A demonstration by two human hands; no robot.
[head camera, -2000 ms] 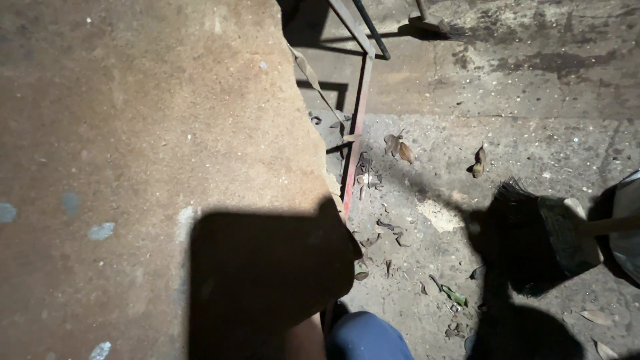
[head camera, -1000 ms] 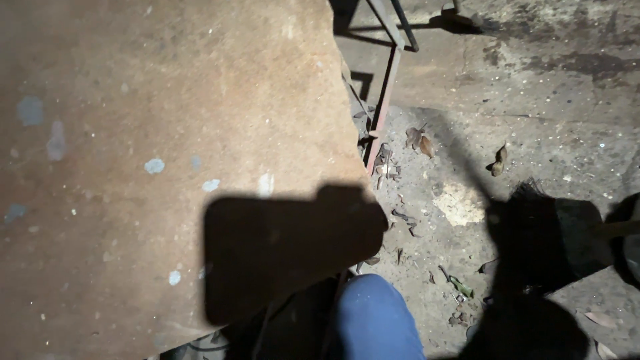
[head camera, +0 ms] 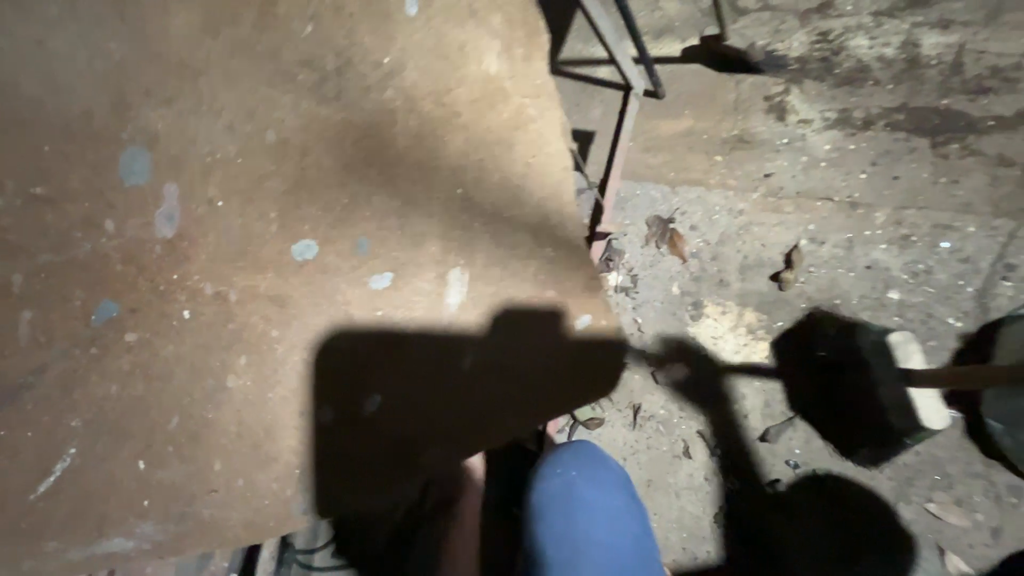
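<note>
A large brown board (head camera: 240,176) with pale paint spots fills the left and middle of the head view. At its shadowed lower edge, a strip of bare skin (head camera: 474,472), perhaps my left forearm or hand, shows beside my blue-clad knee (head camera: 592,512); fingers and any grip are lost in the dark. My right hand is out of view. On the right, a broom (head camera: 832,392) with dark bristles, a pale band and a wooden handle (head camera: 972,376) lies over the concrete floor.
A metal frame (head camera: 616,160) stands along the board's right edge. Dry leaves (head camera: 668,236) and debris lie on the stained concrete floor (head camera: 720,192). A dark, partly cut-off object (head camera: 1004,384) is at the right edge. Dark shadows cover part of the board and floor.
The board's right edge has shifted right relative to the floor and metal frame. The strip of skin near the knee, unseen one second ago, shows again. A shadow now falls across the leaves' lower right.
</note>
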